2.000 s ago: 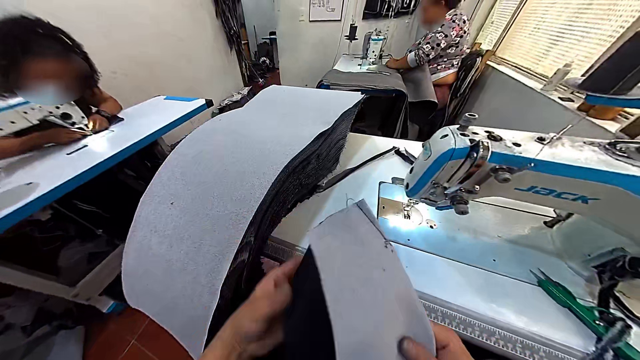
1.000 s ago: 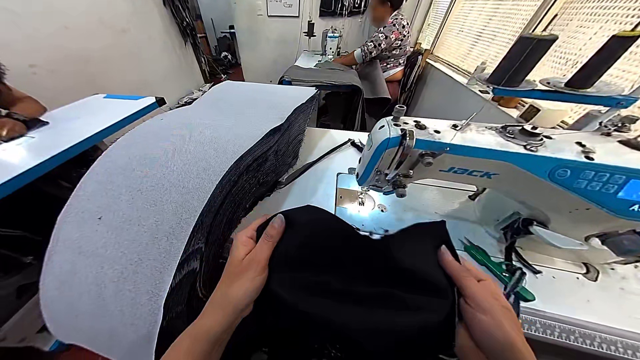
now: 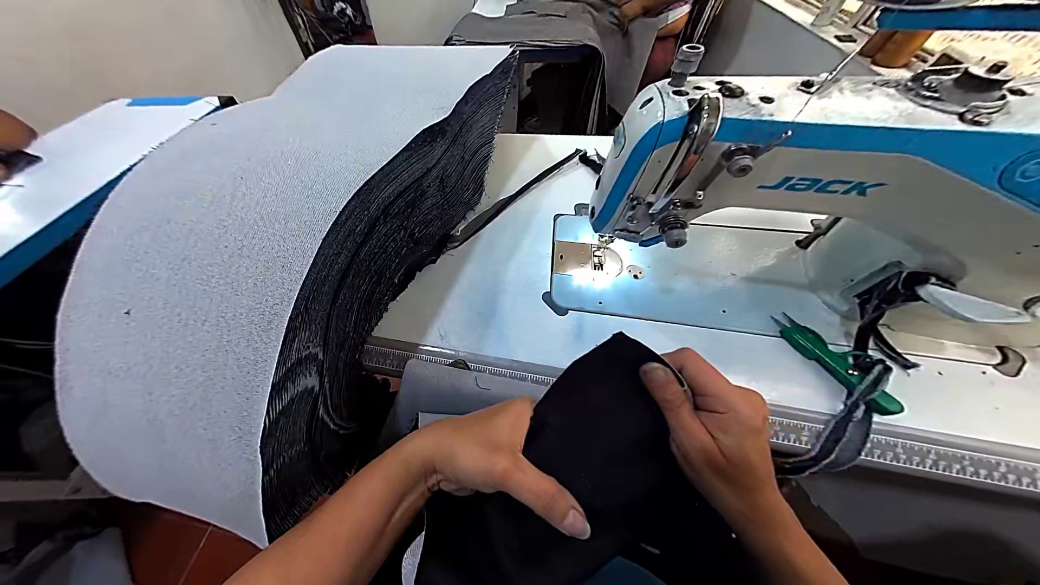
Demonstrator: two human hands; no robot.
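My left hand (image 3: 504, 463) grips the left side of a piece of black fabric (image 3: 601, 439), its thumb lying across the cloth. At the upper right edge of the same fabric, my right hand (image 3: 719, 418) pinches the cloth between thumb and fingers. The fabric is bent to a point at the top, in front of the sewing machine table. Behind it stands a Jack industrial sewing machine (image 3: 812, 171), its lit needle plate (image 3: 581, 260) bare of fabric. A thick stack of cut fabric pieces (image 3: 219, 244), pale on top with dark layered edges, lies to the left.
Green-handled thread snips (image 3: 841, 366) lie on the table beside hanging fabric strips (image 3: 845, 431). A measuring tape (image 3: 934, 463) runs along the front edge. A dark strip (image 3: 520, 199) lies behind the stack. Another white table (image 3: 89, 171) stands at left, with part of a person's hand beside it.
The fabric showed its pale side two seconds ago, then was spread with its black side up between both hands; now it is bunched and my hands are closer together.
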